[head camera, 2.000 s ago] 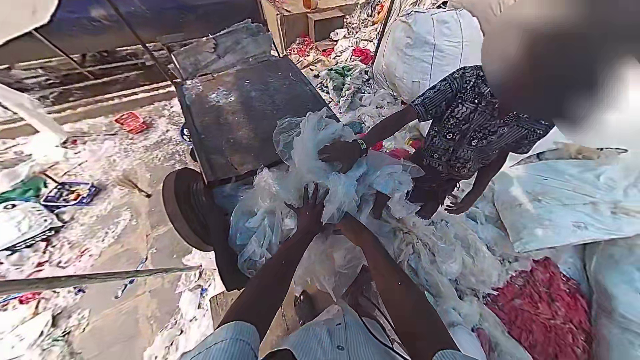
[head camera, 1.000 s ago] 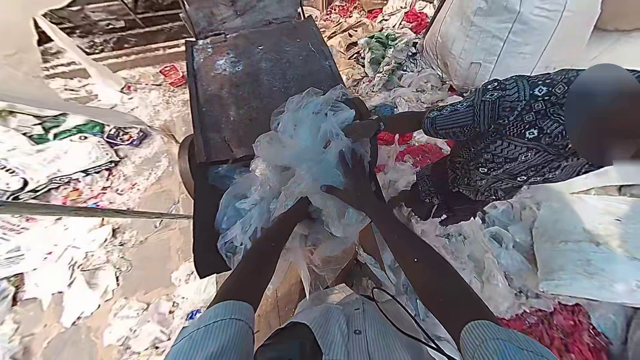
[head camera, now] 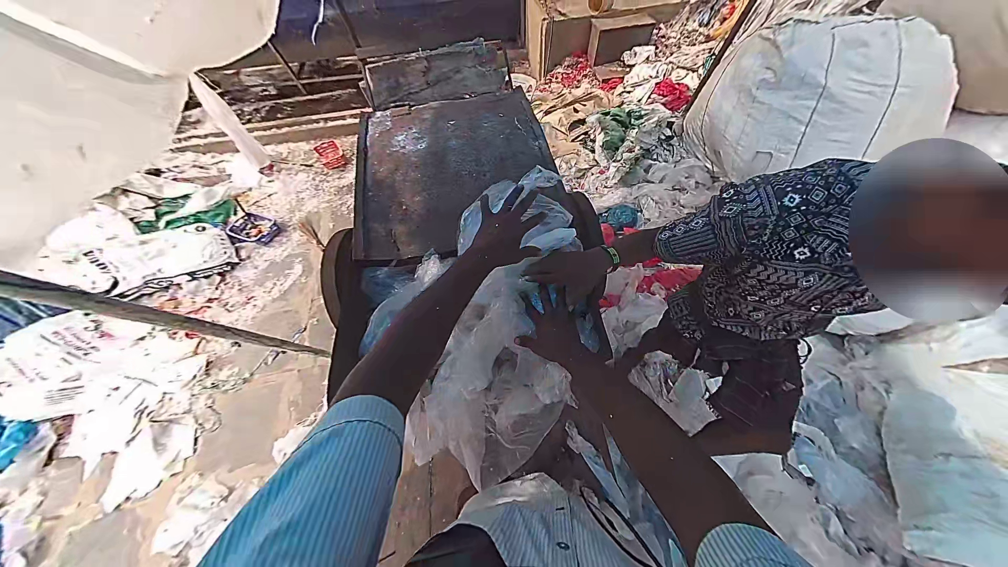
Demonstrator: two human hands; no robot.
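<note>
A loose heap of clear and bluish plastic film point(head camera: 492, 354) lies at the near end of a dark metal machine with a flat top point(head camera: 449, 169). My left hand point(head camera: 502, 228), fingers spread, presses on the film at the heap's far side, by the edge of the flat top. Nearer to me and to the right, my right hand point(head camera: 555, 327) rests spread on the film. Between and just right of my hands, a co-worker's hand point(head camera: 571, 272) with a green wristband also touches the heap. The film hides the machine's near opening.
A co-worker in a patterned shirt point(head camera: 787, 244) stands close at the right. A large white sack point(head camera: 827, 94) bulges behind them. A pole point(head camera: 157, 313) juts in from the left, and a dark wheel point(head camera: 337, 276) flanks the machine. Plastic scraps point(head camera: 142, 402) litter the ground.
My left hand has moved forward over the film, toward the flat top. The film heap has changed shape and now trails nearer to my body. The view has shifted.
</note>
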